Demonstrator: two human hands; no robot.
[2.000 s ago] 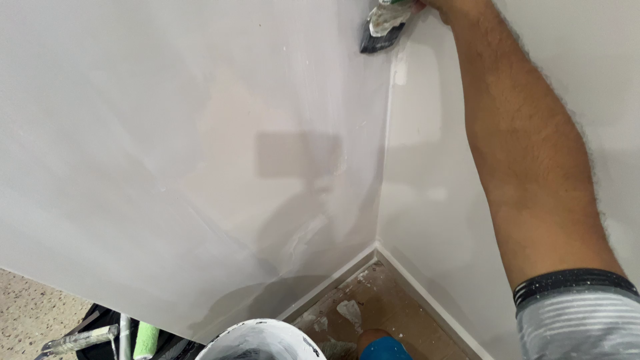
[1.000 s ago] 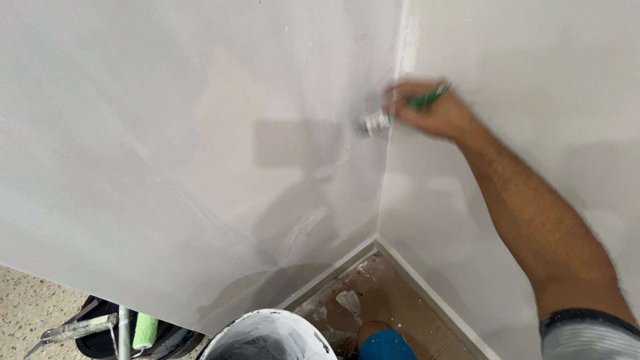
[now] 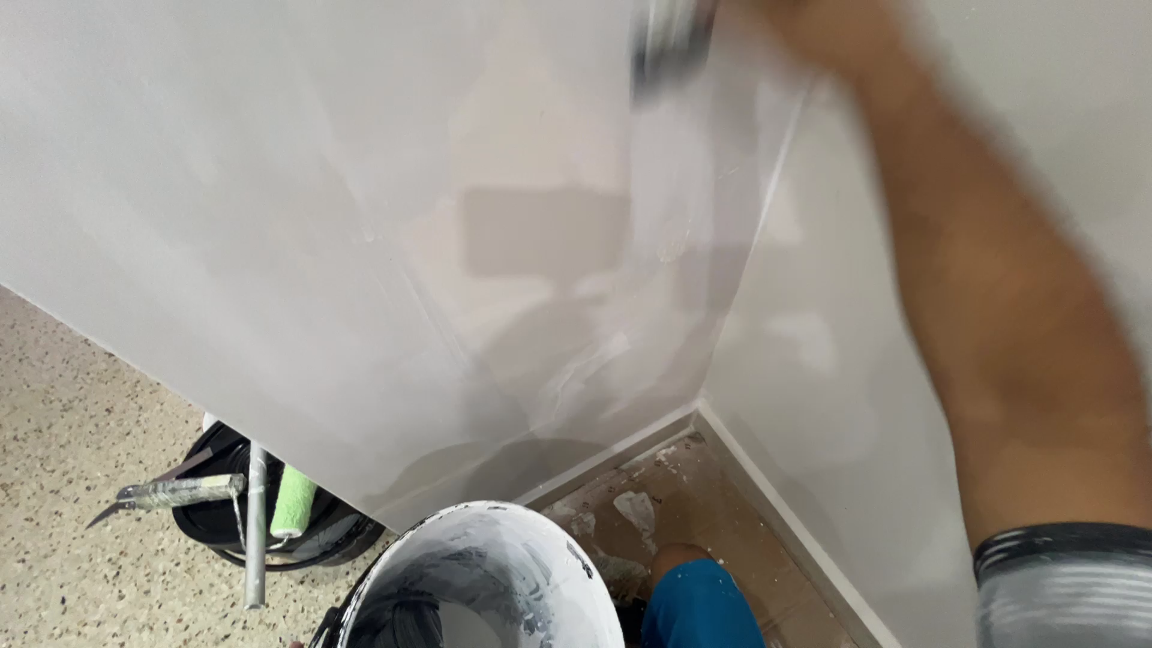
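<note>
At the top edge, my right hand is blurred and partly cut off by the frame. It holds a paintbrush with dark bristle tips against the left wall, just left of the wall corner. Below stands a white bucket, its inner wall smeared with paint and something dark inside it. Only a sliver of skin, perhaps my left hand, shows at the bottom edge beside the bucket; what it holds cannot be made out.
A green paint roller, a pale pole and a paint-stained tool handle lie over a black tray or lid on the speckled floor. White skirting edges the brown, paint-spotted floor covering. My blue-clothed knee is beside the bucket.
My right hand has moved up from the corner joint with the brush, which is now at the top of the view on the left wall.
</note>
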